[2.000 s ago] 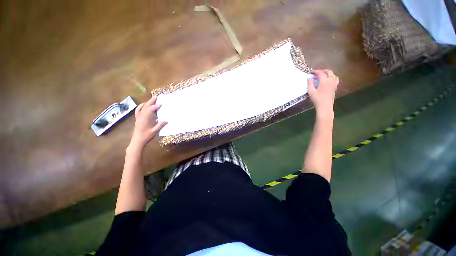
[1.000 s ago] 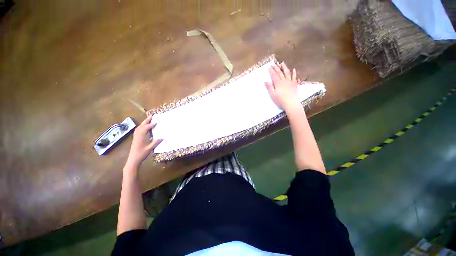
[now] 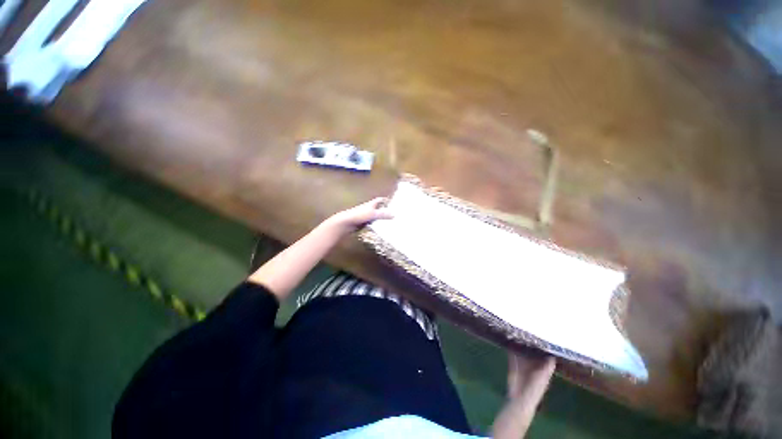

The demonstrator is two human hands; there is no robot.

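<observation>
A white paper pattern piece (image 3: pixel 506 270) lies on a stack of speckled tweed panels (image 3: pixel 454 296) at the table's front edge. The tweed's frayed edges show all round the paper. My left hand (image 3: pixel 367 213) grips the near left end, fingers on top of the paper. My right hand (image 3: pixel 532 369) is at the front edge near the right end; its fingers are partly hidden beneath or against the stack, so its hold cannot be made out. The frame is blurred.
A small white plate with dark parts (image 3: pixel 334 156) lies behind my left hand. A tan strip (image 3: pixel 546 184) lies behind the stack. A brown tweed bundle (image 3: pixel 736 369) is at the right. White sheets (image 3: pixel 64 43) are at the far left. Striped tape (image 3: pixel 129 270) marks the green floor.
The view has swung left and turned. My right hand has left the top of the paper and moved to the stack's front edge. My left hand stays at the left end.
</observation>
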